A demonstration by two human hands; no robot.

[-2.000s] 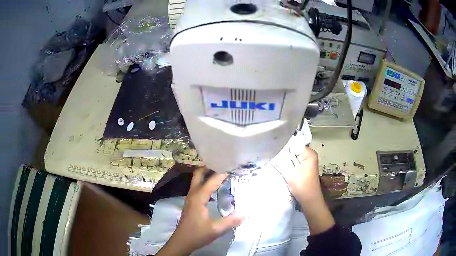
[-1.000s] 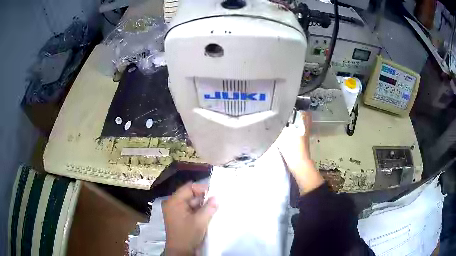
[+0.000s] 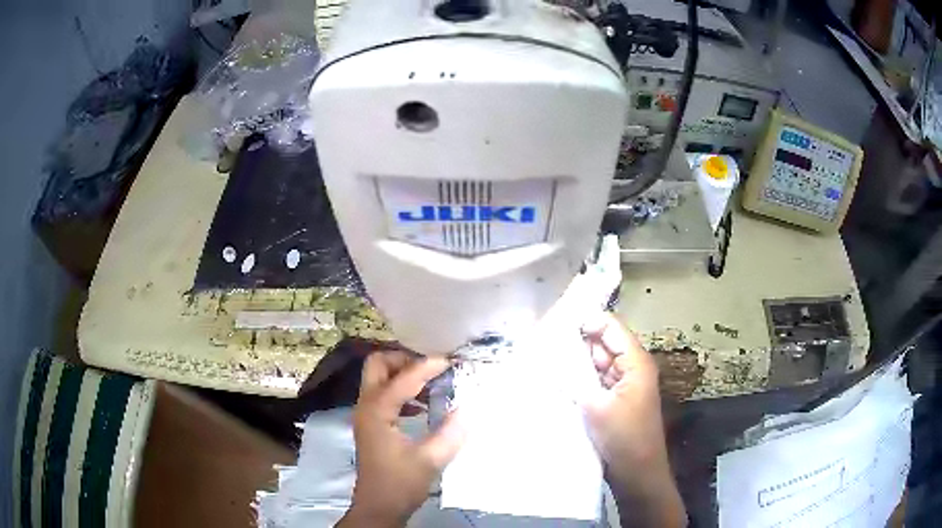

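The off-white JUKI machine head (image 3: 470, 186) fills the middle and hides the needle area. A white garment panel (image 3: 525, 438) lies under the head in glaring light, its lower edge hanging toward me. My left hand (image 3: 403, 428) grips the panel's left edge with thumb and fingertips, beside the lower end of the head. My right hand (image 3: 628, 402) holds the panel's right side, fingers curled at its edge. A narrow part of the cloth reaches up to the right behind the head.
Stacked white panels (image 3: 816, 464) lie at lower right, other white pieces (image 3: 310, 469) at lower left. A parts tray (image 3: 661, 229), a yellow-topped white bottle (image 3: 715, 186) and an operation panel (image 3: 803, 172) stand right. White ovals lie on a dark mat (image 3: 263, 206) at left.
My left hand has moved up to the cloth beside the head. My right hand has come down and nearer from behind the head. The panel's lower edge has come into view.
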